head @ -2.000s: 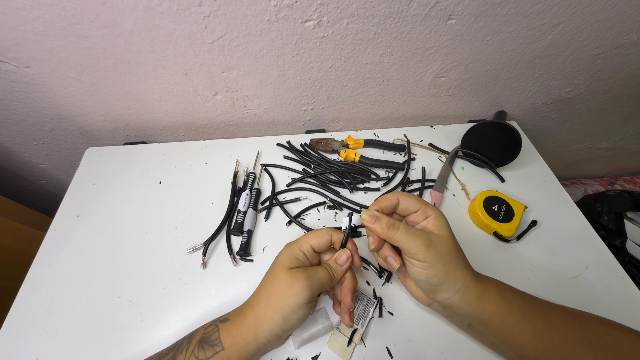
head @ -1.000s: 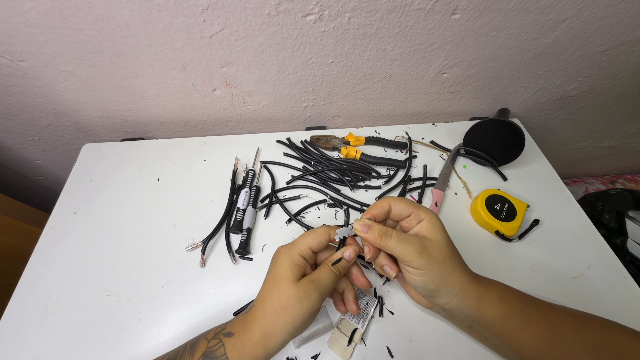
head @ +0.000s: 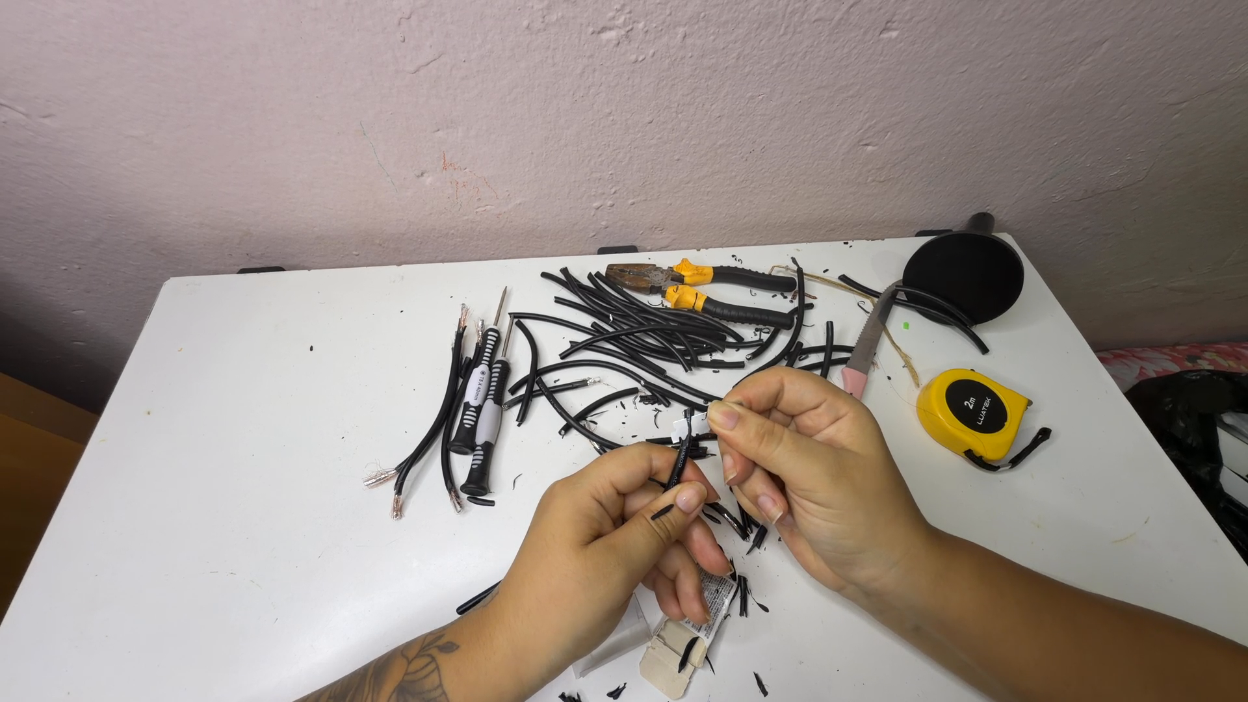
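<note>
Between finger and thumb, my left hand (head: 624, 546) holds a short black cable (head: 680, 460) with its end pointing up. A thin metal razor blade (head: 694, 426) is pinched in my right hand (head: 814, 468), and it lies against the cable's upper end. A black sliver sticks to my left thumb. Beyond both hands lies a heap of cut black cables (head: 634, 327). Left of them are several cables with bared strands (head: 429, 439) and two precision screwdrivers (head: 483, 419).
Pliers with yellow and black handles (head: 746, 312) lie behind the cable heap. A knife with a pink handle (head: 868, 341), a black round object (head: 963, 278) and a yellow tape measure (head: 970, 414) are at the right. An opened small carton (head: 673, 655) and black scraps lie near my left hand.
The blade and the cable have been turned slightly in my fingers, and both hands stay close together at about the same place. The tools on the table have not moved.
</note>
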